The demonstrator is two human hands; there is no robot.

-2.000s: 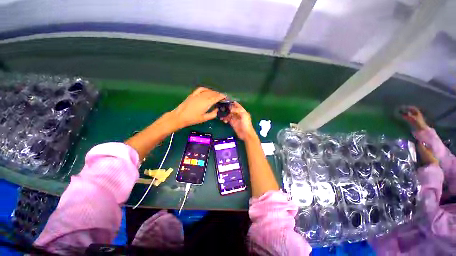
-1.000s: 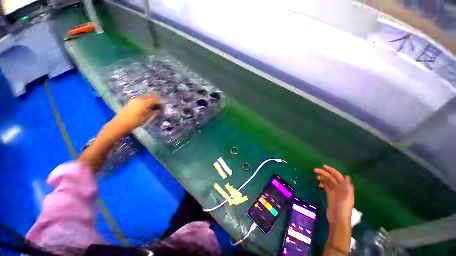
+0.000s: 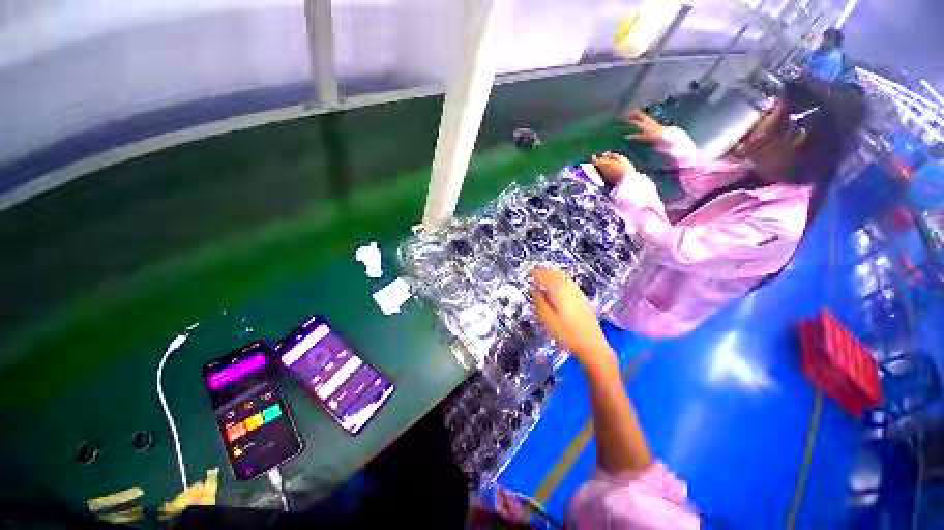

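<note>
My right hand (image 3: pixel 564 308) is over the near part of the right blister tray (image 3: pixel 487 264), fingertips at its pockets. Whether it grips a unit cannot be told. My left hand is not in view. The tray is shiny clear plastic with rows of round pockets, dark units in many. The left phone (image 3: pixel 252 412) lies on the bench with a purple header, coloured tiles and a white phone cable (image 3: pixel 276 482) in its bottom edge. The right phone (image 3: pixel 334 375) lies beside it with a purple screen.
A white cable (image 3: pixel 161 399) curves left of the phones. Two small dark rings (image 3: pixel 143 441) and masking tape strips (image 3: pixel 193 495) lie further left. Crumpled tissue (image 3: pixel 369 259) and a white slip (image 3: pixel 392 297) lie near the white post (image 3: pixel 458 124). A pink-coated worker (image 3: pixel 714 223) is at the right.
The view has swung right. My right hand has moved from beside the phones to the right tray. My left hand, earlier over the left tray, has left the picture.
</note>
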